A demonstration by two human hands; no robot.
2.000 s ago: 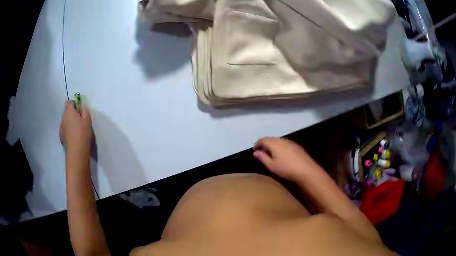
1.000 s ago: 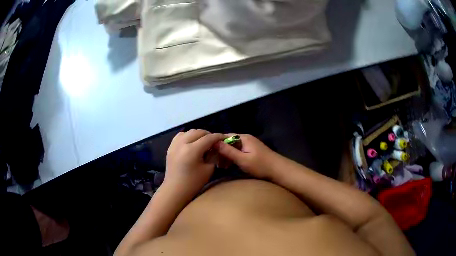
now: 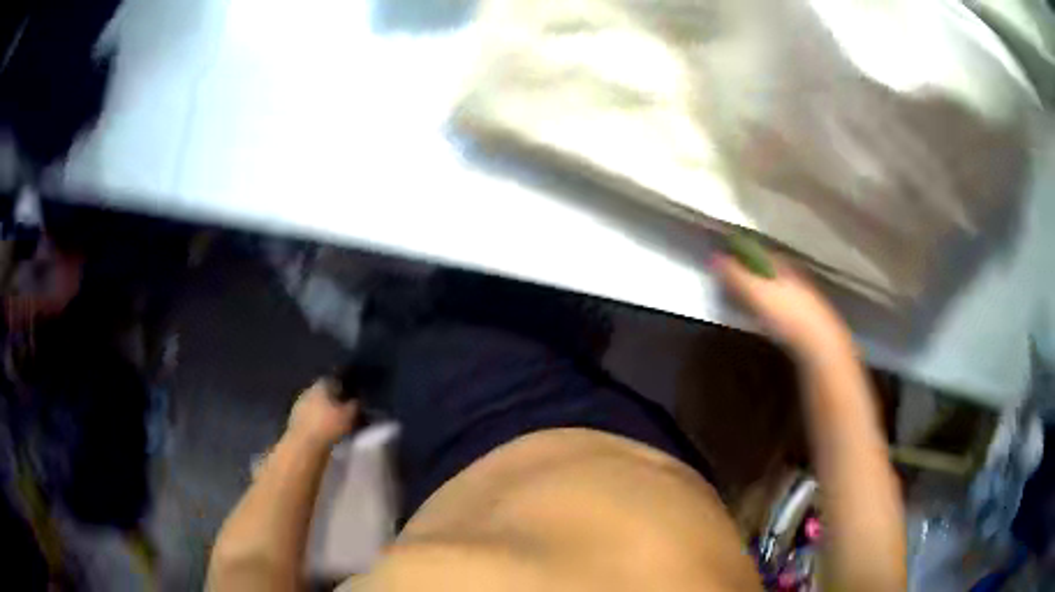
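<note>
The frame is blurred. My right hand (image 3: 791, 310) is at the near edge of the white table (image 3: 289, 150), closed around green thread snips (image 3: 750, 252). The snips are beside the near edge of the cream garment stack (image 3: 602, 116); their blades cannot be made out. My left hand (image 3: 321, 416) is below the table at the left, next to something dark. Its fingers are blurred, and I cannot tell whether it holds anything.
A pale object (image 3: 356, 503) stands below my left hand. An open box (image 3: 943, 434) is under the table's right end, with pink items (image 3: 812, 528) beside my right forearm. Dark cloth (image 3: 52, 87) is at the far left.
My hands were together at my waist around the snips. They have parted: the right has moved to the garment stack with the snips, the left down and left. The view has turned.
</note>
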